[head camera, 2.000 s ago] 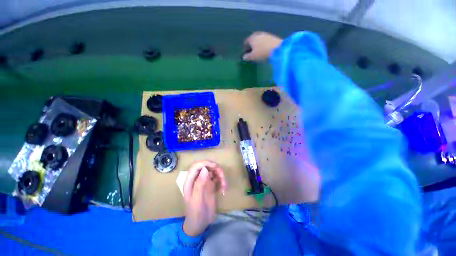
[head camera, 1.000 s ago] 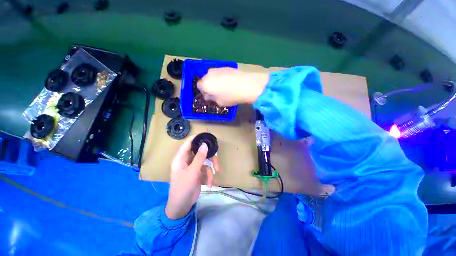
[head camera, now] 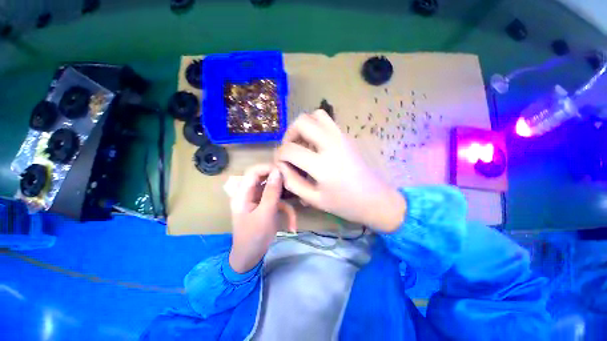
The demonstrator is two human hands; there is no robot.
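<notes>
My left hand [head camera: 256, 212] holds a round black housing [head camera: 287, 193], mostly hidden by my fingers, near the front of the cardboard. My right hand [head camera: 333, 174] is over it, fingertips touching the housing area; whether it pinches a small piece cannot be seen. The blue parts bin [head camera: 282, 100] with shiny metal pieces [head camera: 253, 106] lies just beyond my hands. The electric screwdriver [head camera: 326, 106] shows only its tip; my right hand covers the rest. A white patch [head camera: 231, 186] shows beside my left hand.
Black housings [head camera: 211, 159] stand around the bin, and another [head camera: 377, 70] at the cardboard's back. Small screws [head camera: 393, 126] are scattered at right. A pink-lit station [head camera: 479, 160] and lamp [head camera: 549, 116] are further right. A black equipment box [head camera: 106, 153] with film and housings is at left.
My right hand has left the blue bin and come to my left hand over the housing. The view has shifted, showing the scattered screws and lit station.
</notes>
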